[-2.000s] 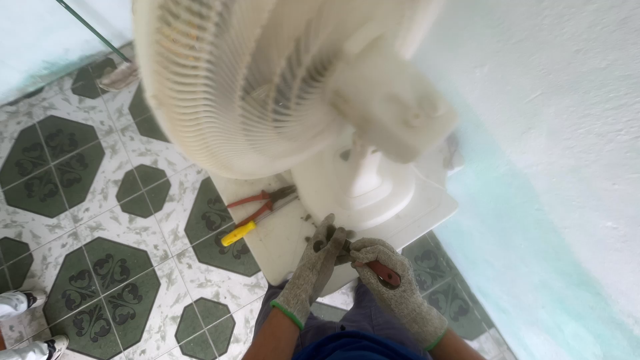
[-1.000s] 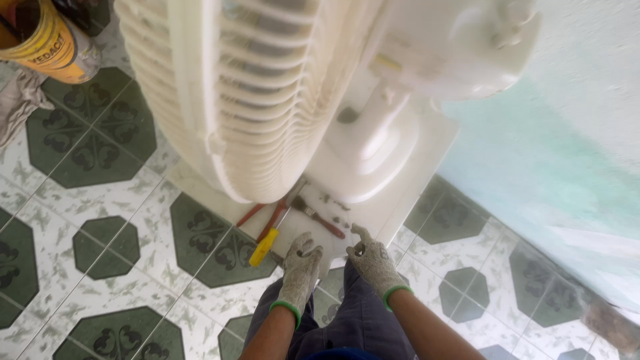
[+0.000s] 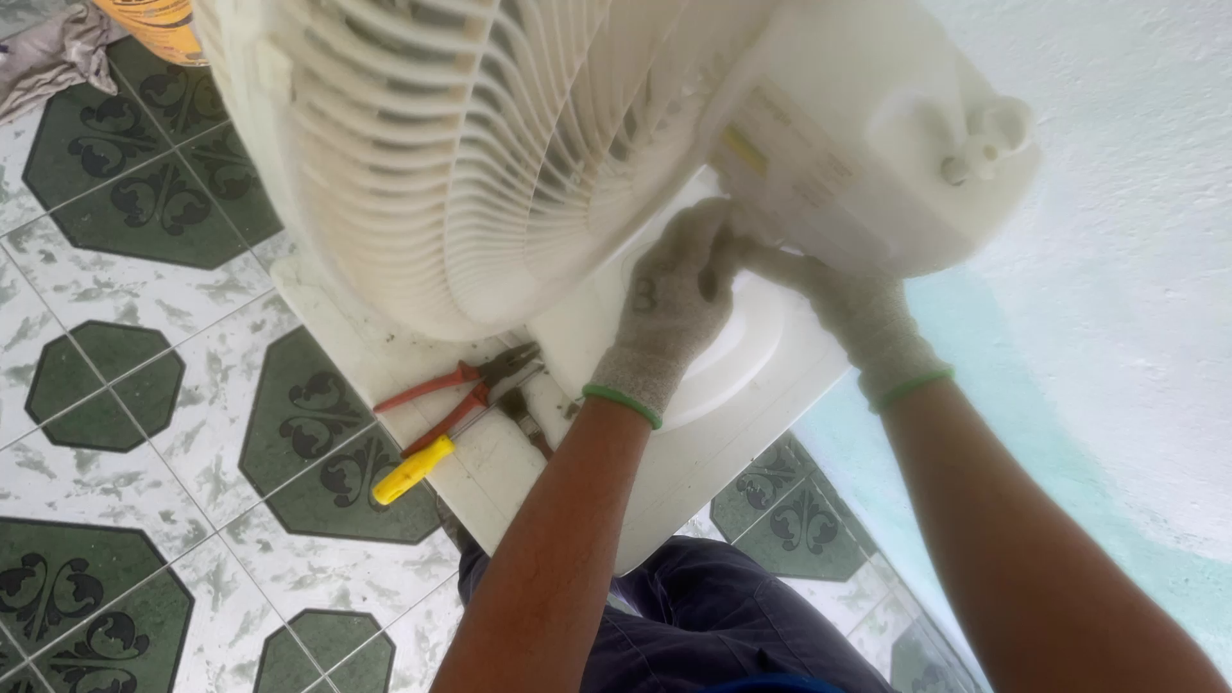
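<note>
A white plastic electric fan [image 3: 452, 183] stands on a white tabletop [image 3: 472, 491], its round grille at left and its motor housing [image 3: 866, 144] at right. My left hand [image 3: 679, 298], in a grey knitted glove with a green cuff, reaches to the fan's neck under the housing. My right hand [image 3: 852, 308], gloved alike, meets it there from the right, just below the housing. The fingertips of both are partly hidden and hazy, so their grip is unclear. Red-handled pliers [image 3: 452, 395], a yellow-handled screwdriver [image 3: 414, 470] and a brush [image 3: 525, 421] lie at the table's left edge.
A white and pale green wall [image 3: 1088, 366] rises close on the right. Patterned floor tiles [image 3: 106, 385] spread out at left. At top left stand a yellow bucket [image 3: 164, 29] and a crumpled grey cloth [image 3: 58, 58].
Both hands have moved up from the table's near edge to the fan's neck. The red-handled brush, in my right hand two seconds ago, was on the table one second ago and still lies there.
</note>
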